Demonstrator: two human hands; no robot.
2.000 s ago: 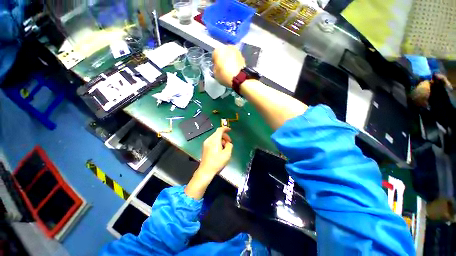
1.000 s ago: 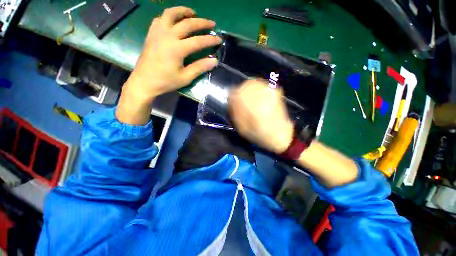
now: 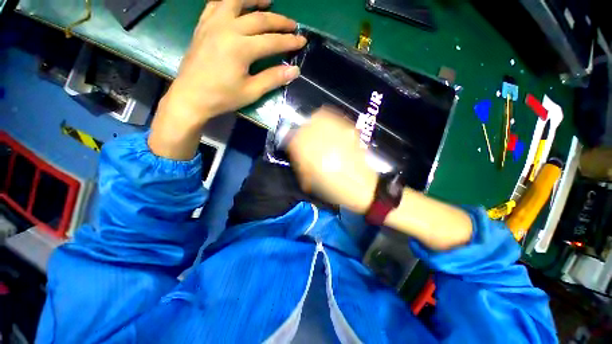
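Note:
The tablet (image 3: 409,124), a glossy black slab with white lettering and wrinkled clear film at its edges, lies over the front edge of the green bench. My left hand (image 3: 231,64) is at its left edge, fingers spread, with thumb and fingertips resting on the edge; it holds nothing visible. My right hand (image 3: 332,158) is blurred over the tablet's lower left part, fingers curled downward. Its fingertips are hidden, so whether it holds a wipe or anything else cannot be told. A gold flex piece (image 3: 365,39) lies just beyond the top edge.
On the green bench mat (image 3: 470,60) at right lie a blue triangular pick (image 3: 482,111), a thin tan stick with a light-blue end (image 3: 508,121), a red piece (image 3: 536,105) and an orange-yellow screwdriver (image 3: 537,198). A dark module (image 3: 402,11) lies at the back. Red-framed racks (image 3: 40,185) stand low at left.
The view has turned from the bench's left side to the tablet. Both hands have come to the tablet from the loose parts and blue bin. Since one second ago my right hand has shifted slightly left.

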